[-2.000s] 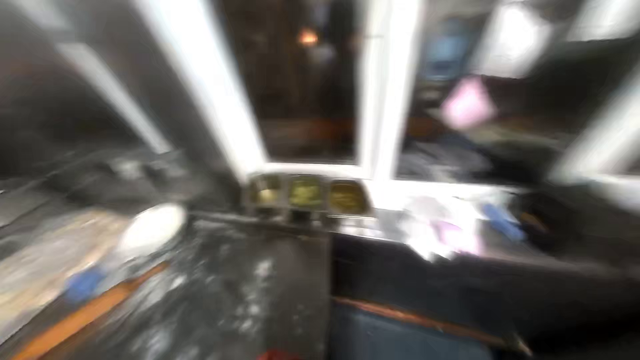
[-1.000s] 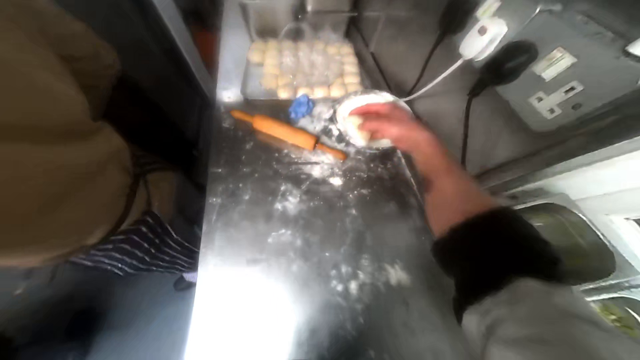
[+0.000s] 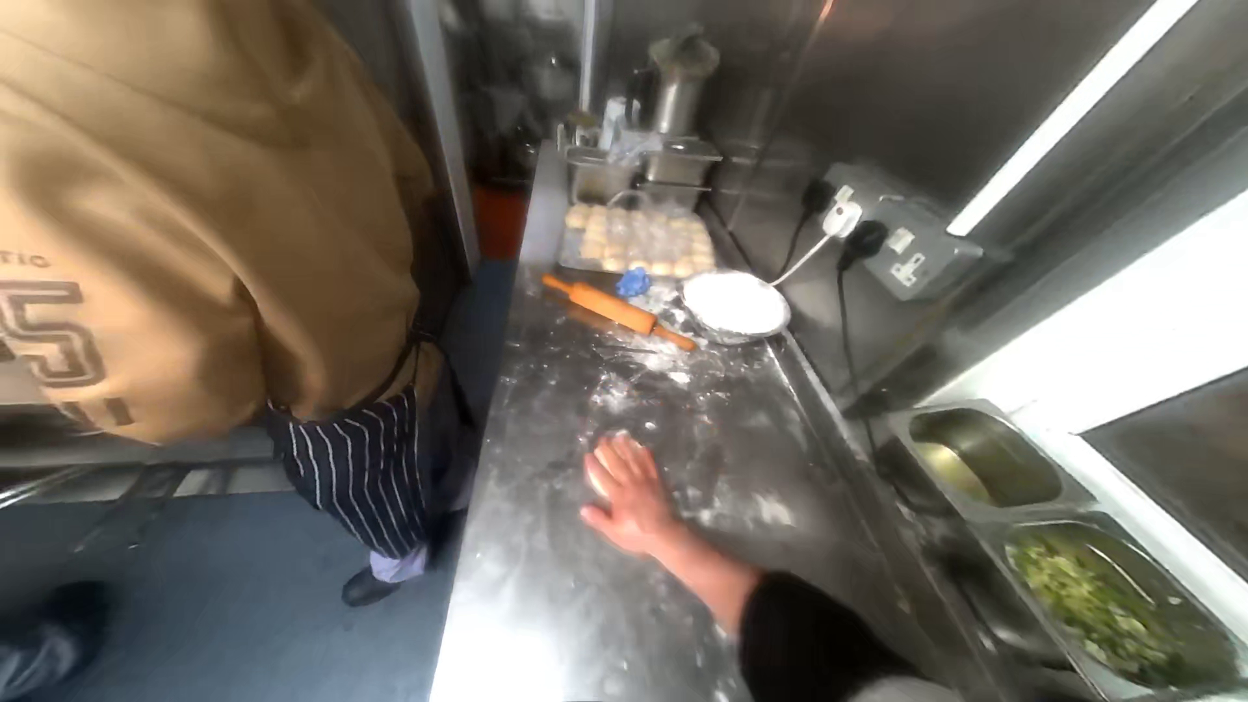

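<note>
My right hand (image 3: 632,495) lies palm down on the floured steel worktop (image 3: 546,546), fingers pointing away; a pale bit, perhaps dough, shows beneath the fingers. My left hand is out of view. Beyond the hand, an orange rolling pin (image 3: 612,307) rests at a slant. Behind the pin sits a crumpled blue thing (image 3: 633,283). To the right of both is a bowl of white flour (image 3: 736,303). Farther back, a tray of dough balls (image 3: 661,265) is partly under clear plastic.
A person in a tan top (image 3: 195,224) and striped apron stands close on the left. Steel containers (image 3: 680,161) stand at the back. Plugs and cables hang from the wall socket box (image 3: 912,258). On the right are two steel pans, one with chopped greens (image 3: 1097,609).
My right hand has left the flour bowl, where it held a pale piece, and has come nearer onto the worktop. The view swung strongly after the oldest frame.
</note>
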